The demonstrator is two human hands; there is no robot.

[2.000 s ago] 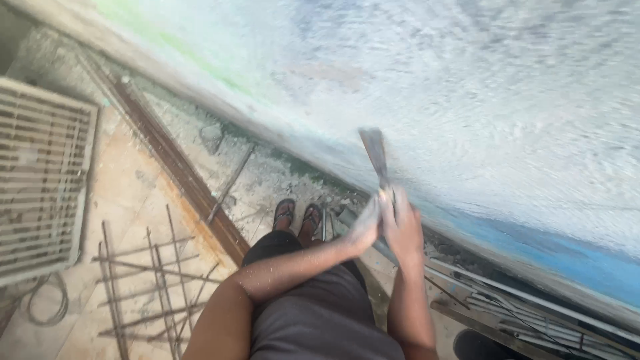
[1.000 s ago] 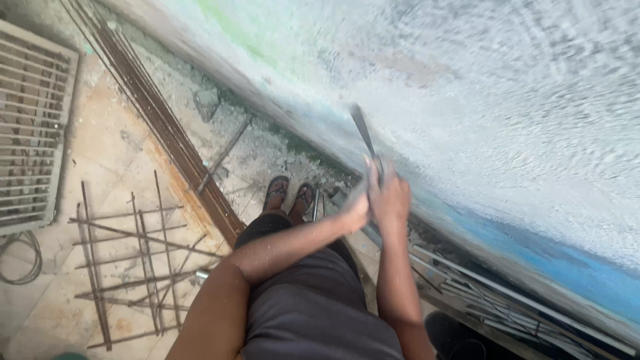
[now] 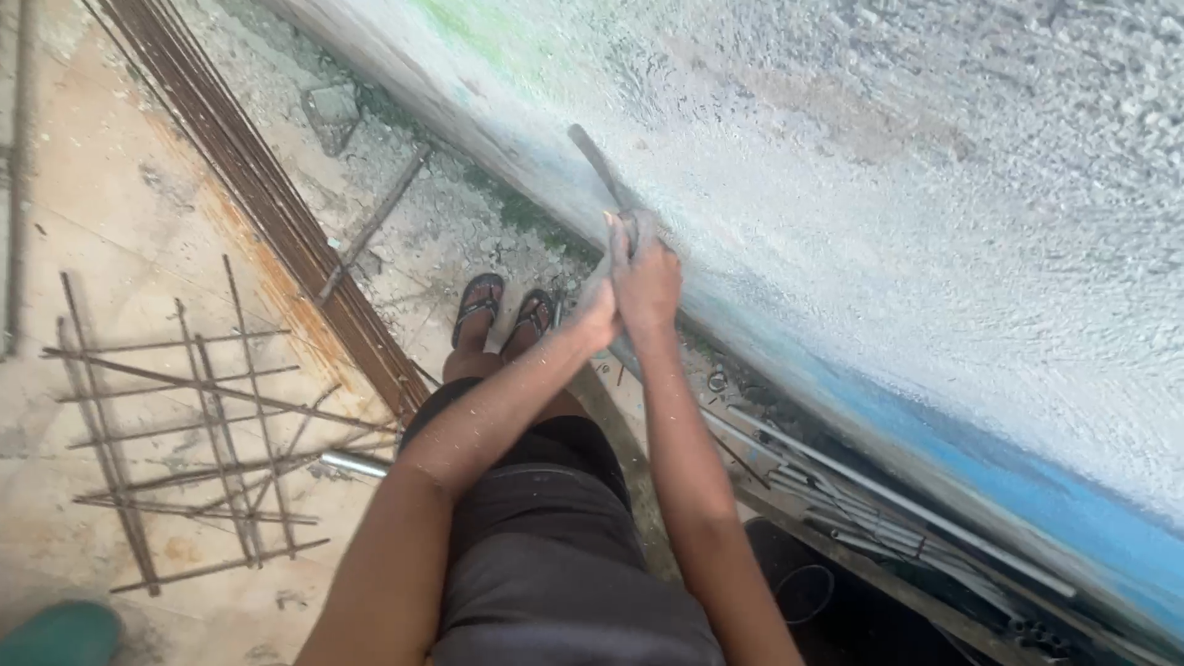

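Note:
Both my hands are closed together around the handle of a scraper [image 3: 597,165] with a flat metal blade, seen nearly edge-on. My left hand [image 3: 599,301] presses in from the left side, and my right hand [image 3: 649,277] wraps the handle beside it; the handle is mostly hidden by the fingers. Pale dust covers the fingers. The blade lies over or against the rough painted wall [image 3: 786,231], which shows white, green and blue paint; whether it touches cannot be told.
Long rusty steel bars [image 3: 240,166] lie on the tiled floor along the rubble. A crossed rebar grid [image 3: 199,435] lies at the left. Pipes [image 3: 906,518] run along the wall's foot at the lower right. A short rod [image 3: 375,222] crosses the bars. My sandalled feet stand near the wall.
The scraper's blade showed its broad face two seconds ago and is now seen nearly edge-on. Both hands have stayed together on the handle. The view has shifted somewhat.

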